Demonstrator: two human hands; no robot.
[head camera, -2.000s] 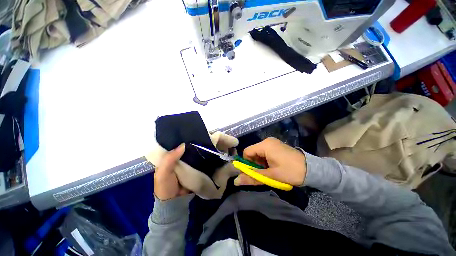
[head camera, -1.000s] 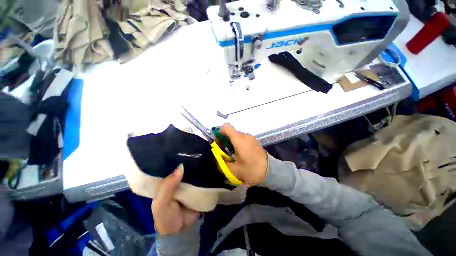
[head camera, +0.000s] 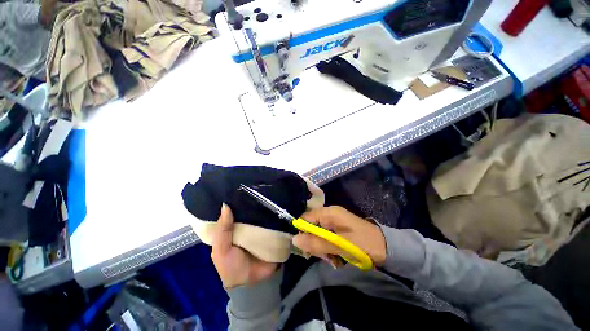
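Observation:
My left hand (head camera: 238, 255) holds a beige garment panel (head camera: 259, 240) with a black patch (head camera: 272, 187) on top, thumb on the patch, at the table's front edge. My right hand (head camera: 343, 238) grips scissors (head camera: 331, 243) by the yellow handle. The silver blades lie over the black patch, tips pointing left, near a short light mark. Whether the blades are parted is too small to tell.
A white JACK sewing machine (head camera: 401, 48) stands behind, a black strip (head camera: 363, 83) beside it. A beige and black stack (head camera: 84, 61) lies far left, a beige pile (head camera: 517, 187) right. A black tool (head camera: 453, 80) lies on brown card. A person's hand shows top left.
My right hand has brought the scissors back from above the table onto the black patch and turned the blades left. The patch is seen at a changed angle, and the camera view has shifted.

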